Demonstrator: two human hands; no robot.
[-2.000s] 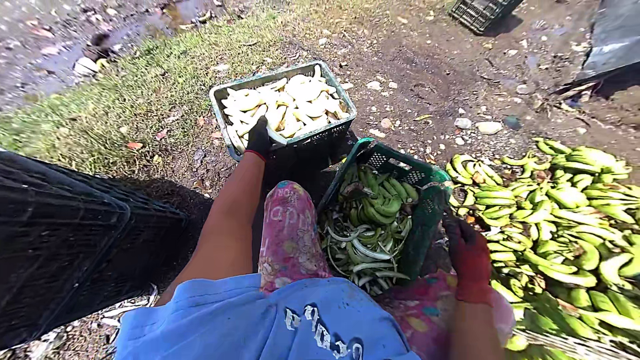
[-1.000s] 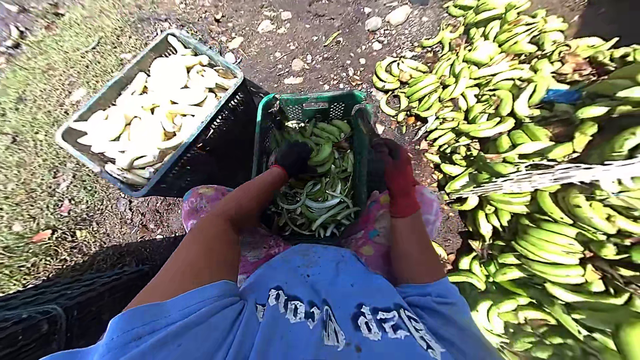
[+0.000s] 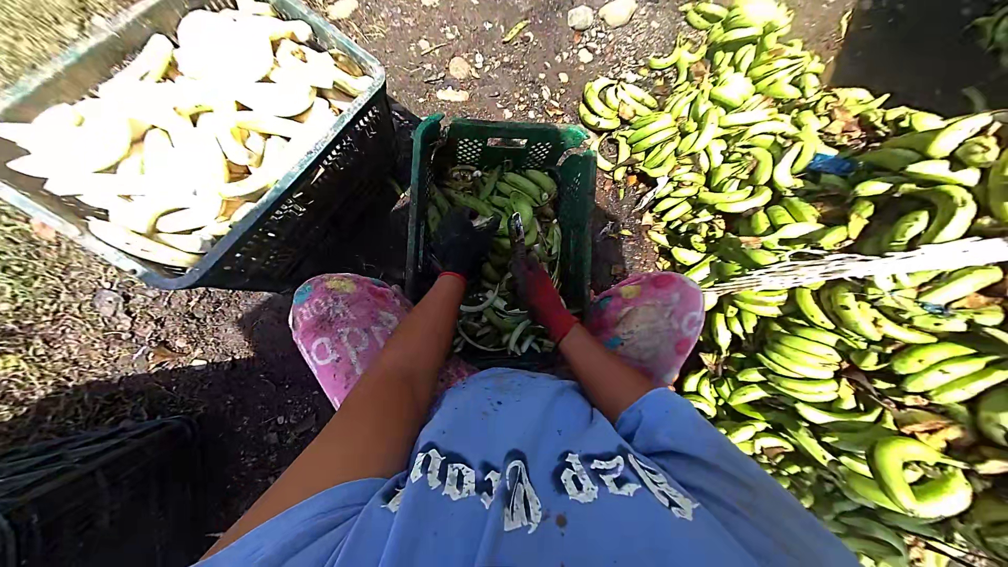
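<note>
Between my knees stands a green plastic crate [image 3: 581, 228] with green plantains [image 3: 524, 189] and strips of peel [image 3: 504, 315] inside. My left hand [image 3: 461, 240], in a dark glove, is over the crate's left half with its fingers curled around something mostly hidden, perhaps a plantain. My right hand [image 3: 535, 283], in a red and dark glove, holds a small tool, seemingly a knife [image 3: 516, 227], pointing away from me. The two hands are close together but apart. At the upper left, a larger crate [image 3: 291, 185] is heaped with peeled plantains [image 3: 189, 126].
Bunches of green plantains [image 3: 795, 354] cover the ground on the right, with a white mesh strip [image 3: 866, 266] lying across them. A black crate [image 3: 102, 480] stands at the lower left. Stones [image 3: 618, 12] lie on the soil beyond the green crate.
My left hand was at the peeled plantains two seconds ago, then among the green ones; now it is near my right hand. My right hand has come from the crate's right side to over its inside.
</note>
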